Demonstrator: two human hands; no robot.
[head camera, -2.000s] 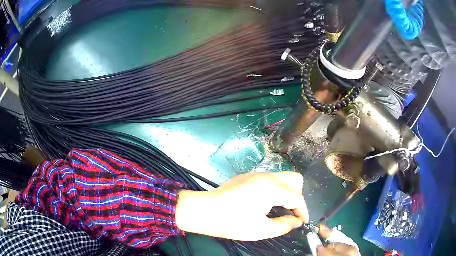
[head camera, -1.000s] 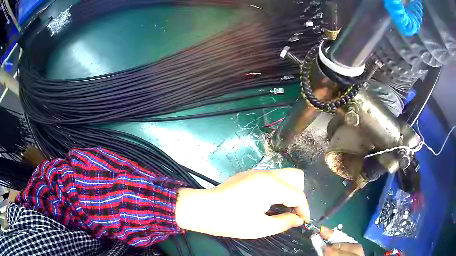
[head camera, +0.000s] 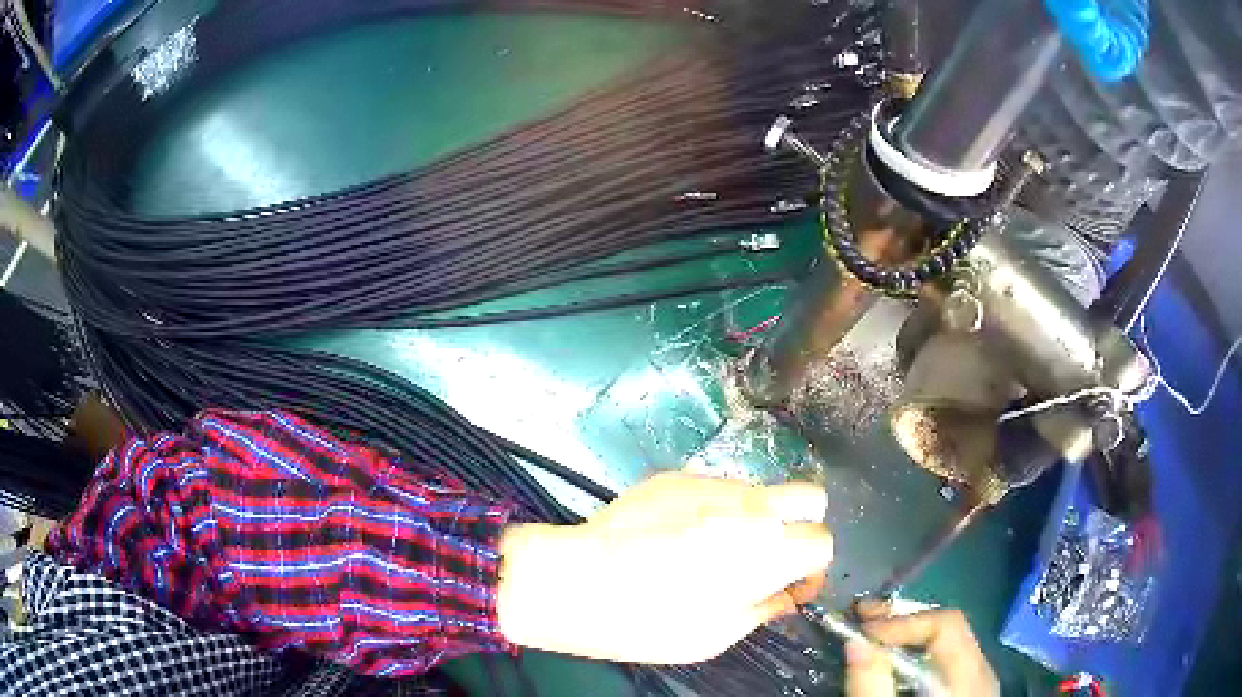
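Note:
My left hand (head camera: 667, 565), in a plaid sleeve, is pinched at the lower centre on what looks like the end of a thin black cable. The cable end is mostly hidden by the fingers. My right hand (head camera: 940, 651) is partly cut off by the bottom edge. It holds a slim silver-white tool (head camera: 879, 645) whose tip meets my left fingertips. The thin dark tip (head camera: 933, 552) of the clamped bench stand points down just above my right hand.
A large looping bundle of black cables (head camera: 341, 266) spans the left and top. The steel post (head camera: 810, 334) stands right of centre, with wire debris (head camera: 742, 415) at its base. A blue tray (head camera: 1178, 545) with a bag of silver parts (head camera: 1090, 586) lies at the right.
My left fingers have closed up from a more open pinch, and the hand has shifted slightly right. My right hand has turned, and the tool now shows more of its length.

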